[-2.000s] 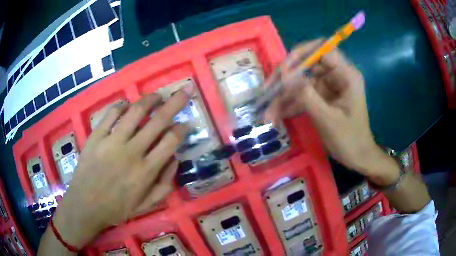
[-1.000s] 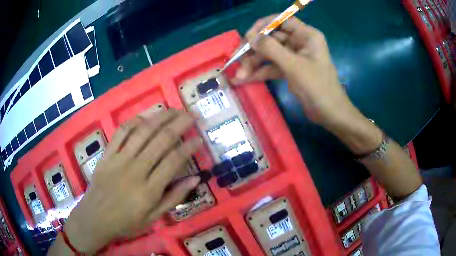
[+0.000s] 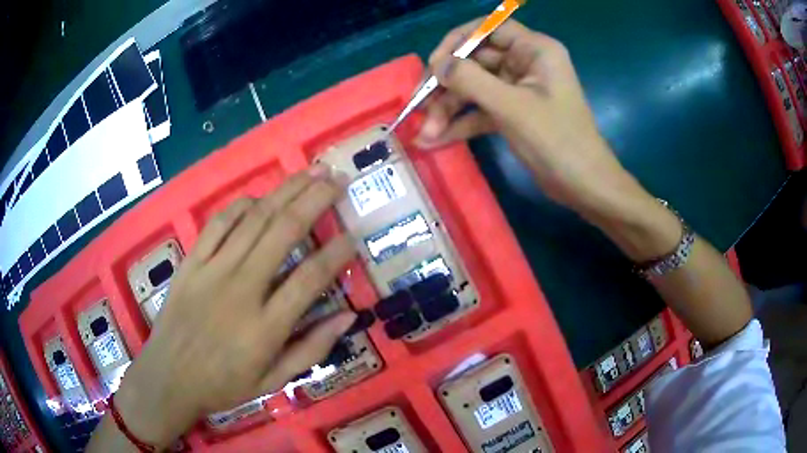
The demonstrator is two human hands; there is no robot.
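The red foam tray [image 3: 522, 310] holds gold-beige phones in pockets. My right hand [image 3: 522, 106] grips the tweezers [image 3: 460, 55], whose tip touches the top edge of the upper right phone [image 3: 387, 208], beside its dark oval camera recess [image 3: 372, 156]. Clear film with small black pads [image 3: 416, 305] lies across that phone's lower end. My left hand [image 3: 257, 301] lies flat over the neighbouring phones, its fingertips at the left edge of this phone and its thumb by the row of pads. What is under my left palm is hidden.
White release paper [image 3: 75, 190] with black square stickers lies on the dark green mat [image 3: 637, 71] at the upper left. More filled red trays [image 3: 615, 407] stand at the lower right and the upper right. A paper tag [image 3: 466, 364] sits by the lower right phone.
Both hands and the tweezers first moved left relative to the mat, from mid-phone to the phone's top end. Over the last second the tweezers have barely moved, and the glare on the phone has lessened.
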